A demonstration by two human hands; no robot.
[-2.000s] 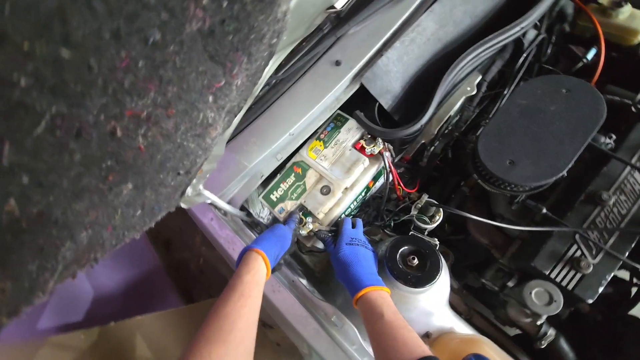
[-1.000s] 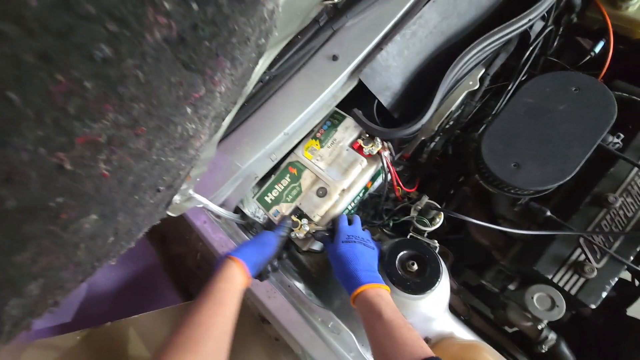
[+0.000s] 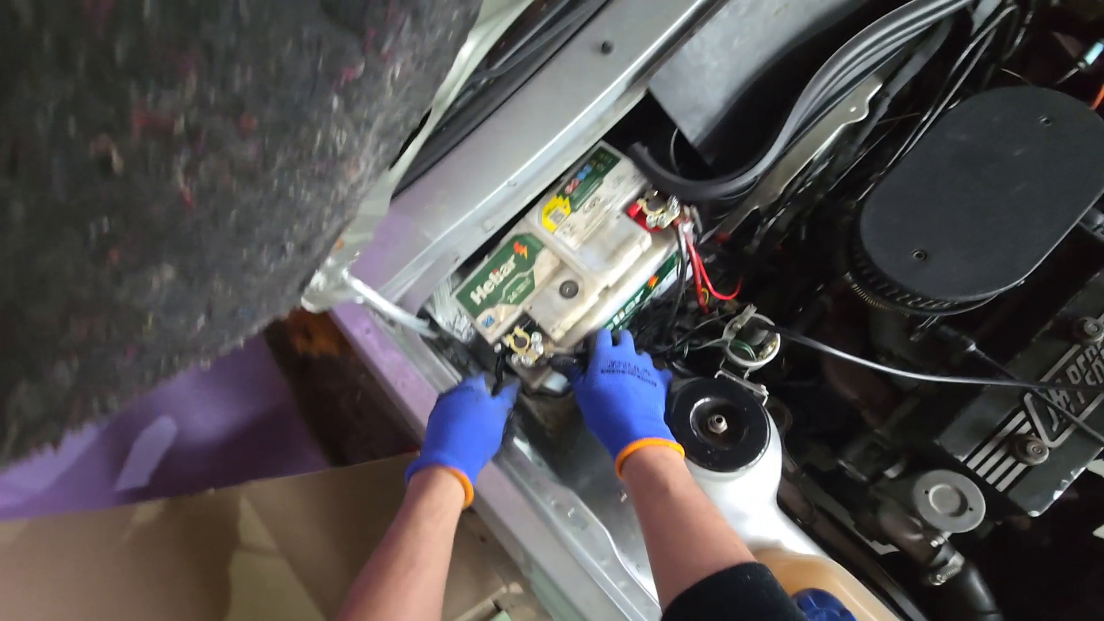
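Observation:
A Hebar car battery [image 3: 561,267] sits in the corner of an engine bay. My left hand [image 3: 466,427], in a blue glove, is at the inner edge of the fender, just below the battery's near terminal clamp [image 3: 521,343]; a dark cable runs by its fingertips, and whether they grip it is unclear. My right hand [image 3: 623,392], gloved likewise, lies against the battery's near corner beside black wires, its fingertips partly hidden. The far terminal clamp [image 3: 660,211] has a red part under it and red wires beside it.
A strut mount with a black top [image 3: 718,423] stands right of my right hand. Beyond are a hose clamp [image 3: 750,338], a black oval air filter cover [image 3: 983,203] and the engine's valve cover [image 3: 1035,431]. The fibrous hood lining [image 3: 198,190] hangs at left; a thick black hose [image 3: 802,129] curves above.
My left hand was at the near terminal and has drawn back a little from it toward the fender edge. My right hand stays near the battery's corner.

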